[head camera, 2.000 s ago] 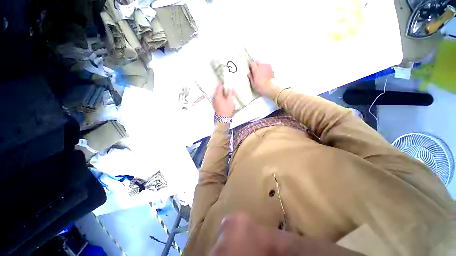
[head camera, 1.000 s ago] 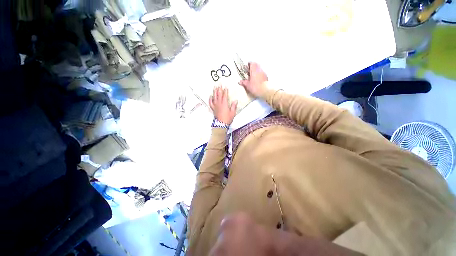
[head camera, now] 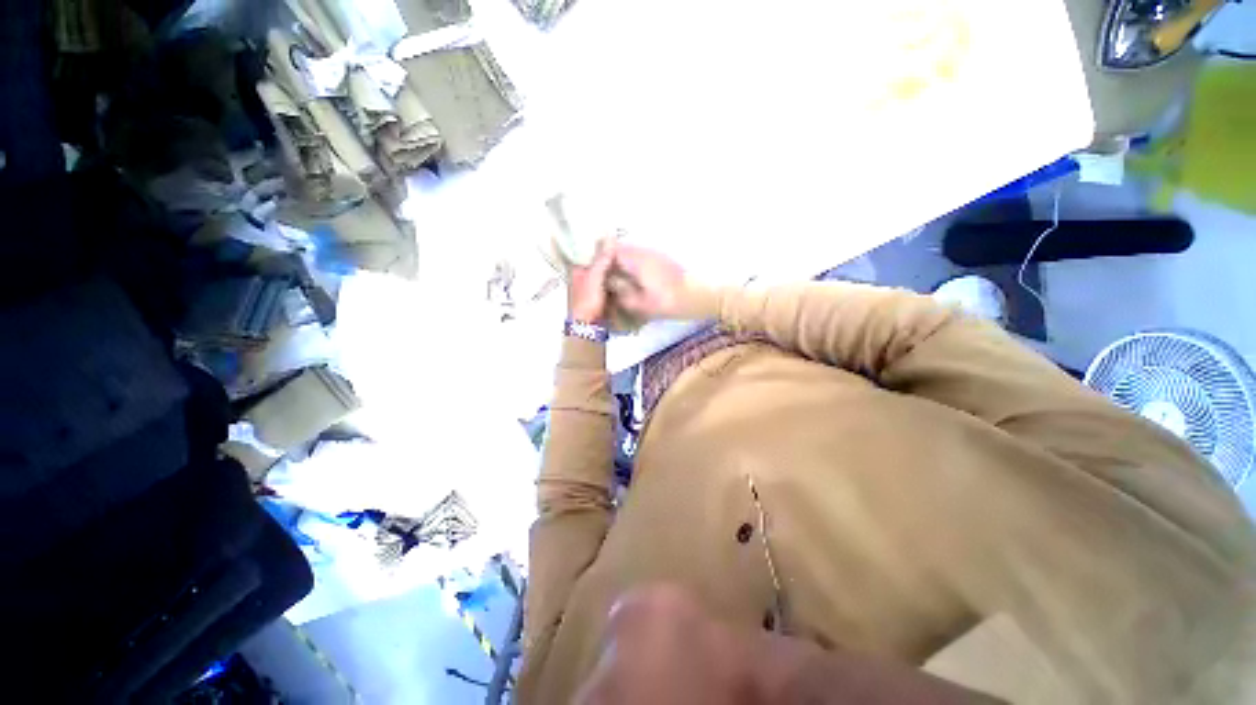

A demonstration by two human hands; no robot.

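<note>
A khaki fabric bundle [head camera: 557,227], folded or rolled, is held near the front edge of the white table [head camera: 771,179]. Its upper end sticks up past the hands. My left hand [head camera: 588,289], with a band at the wrist, is closed on it. My right hand [head camera: 647,282] is closed on its lower part, touching or very near my left hand. The fingers and the glare hide most of the bundle. A crumpled light piece [head camera: 500,285] lies to the left of my hands.
Khaki bundles [head camera: 462,97] are piled at upper left, with dark padded forms [head camera: 110,455] beyond. A tied bundle [head camera: 448,521] lies at lower left. The iron [head camera: 1136,30] is at the top right corner. A white fan [head camera: 1171,400] stands at right.
The khaki stack lay flat with dark markings showing; now it is folded or rolled and gripped. My right hand has moved left to meet my left hand, which has closed.
</note>
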